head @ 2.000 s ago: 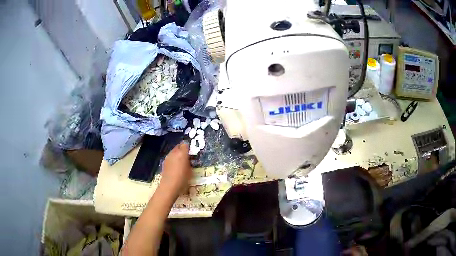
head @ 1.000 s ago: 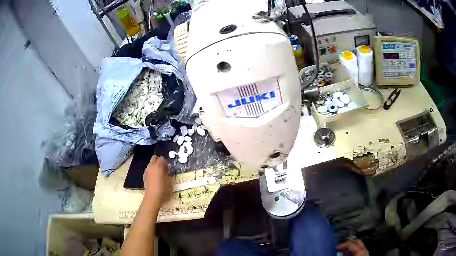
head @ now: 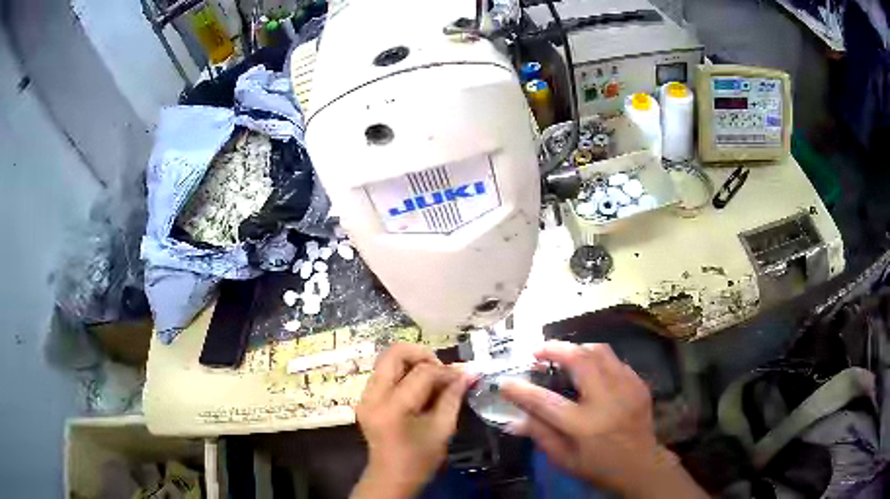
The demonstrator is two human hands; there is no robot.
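Observation:
The white JUKI sewing machine head [head: 429, 195] stands in front of me. Its narrow bed ends in a shiny rounded tip [head: 496, 402] below the head. My left hand [head: 415, 404] is at the left of this tip, its thumb and fingers pinched together. Whether a small piece is between them cannot be told. My right hand [head: 595, 414] is at the right, with fingers spread over the tip and the clamp area. Any small item under its fingertips is hidden. Loose white ovals [head: 310, 283] lie on the table left of the head.
A light-blue bag [head: 166, 205] of white pieces and a black phone [head: 230, 324] are at left. At right are a parts tray [head: 668, 200], thread cones [head: 676, 122], a control panel [head: 745, 115] and snips [head: 730, 187]. A bin [head: 88, 448] is lower left; cloth [head: 829, 429] lower right.
My left hand has moved right from beside the loose white pieces to the bed's tip. My right hand has come up from the lower edge to the same place. The view has shifted right.

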